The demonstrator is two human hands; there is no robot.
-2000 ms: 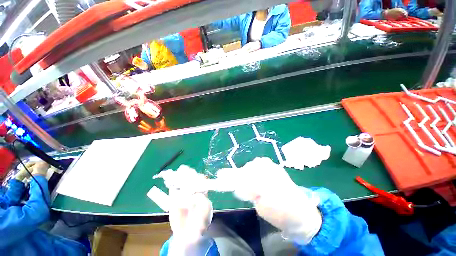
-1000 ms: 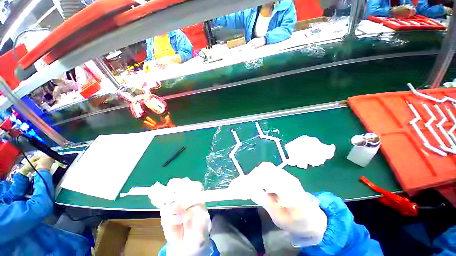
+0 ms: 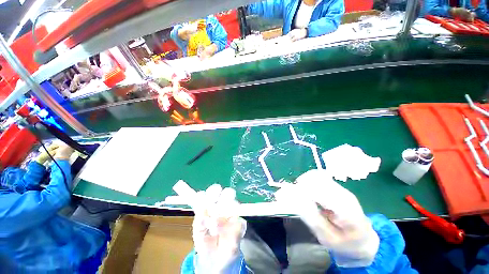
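A slim white strip [image 3: 262, 208] spans between my two white-gloved hands, low in front of me at the bench edge. My left hand [image 3: 217, 222] grips it near its left part, with a white end sticking out past the fingers. My right hand [image 3: 335, 214] holds the strip's right part, and its fingers hide that end. Two bent white strips [image 3: 308, 143] lie on wrinkled clear film [image 3: 246, 168] on the green bench. A crumpled white wipe [image 3: 351, 162] lies right of them. A small white rectangle [image 3: 185, 189] lies by my left fingers.
A white board [image 3: 128, 160] and a dark pen-like stick [image 3: 200, 154] lie left. A whitish container [image 3: 413, 167], red tool [image 3: 435, 220] and orange-red tray [image 3: 429, 139] with strips are right. An open carton [image 3: 161, 246] sits below. People in blue work alongside and opposite.
The view has shifted, so the bench things appear further right. My hands and the held strip also sit further right in view. The white rectangle by my left fingers shows again.
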